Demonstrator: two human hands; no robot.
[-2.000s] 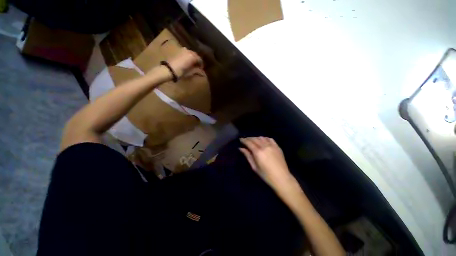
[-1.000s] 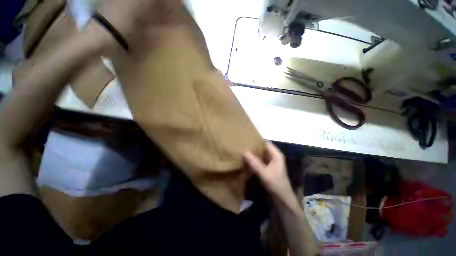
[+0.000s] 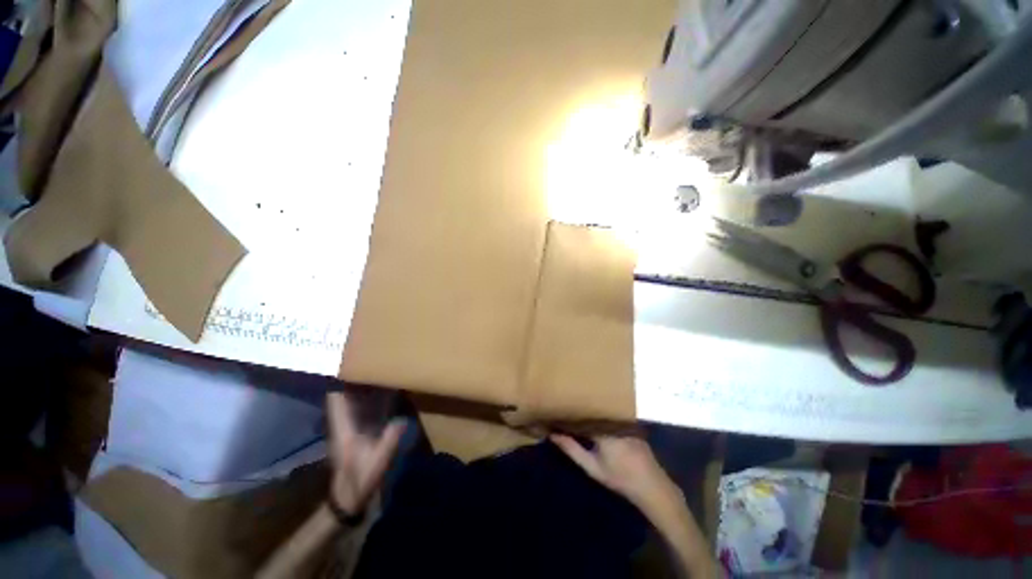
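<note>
A long tan panel [image 3: 453, 260] lies flat across the white machine table, from the top of the view to the front edge, where its lower end folds over and hangs down. Thin seam lines show on its right part. My right hand [image 3: 605, 458] is at the panel's lower right edge, fingertips on or under the fold; the thumb side is partly hidden. My left hand [image 3: 364, 452] is below the table edge, left of the hanging end, with thumb and fingers apart. The sewing machine head [image 3: 781, 68] stands at the upper right beside a bright lamp spot.
Dark red-handled shears [image 3: 877, 311] lie right of the needle area. Tan and white cut pieces [image 3: 125, 204] lie at the table's left. More folded pieces [image 3: 204, 418] are below the table at left. A white printed bag [image 3: 775, 515] and red bundle [image 3: 973, 509] are at lower right.
The tan panel, earlier held up over the table in both hands, now lies flat on it. My left hand has come down below the table edge. The view has shifted.
</note>
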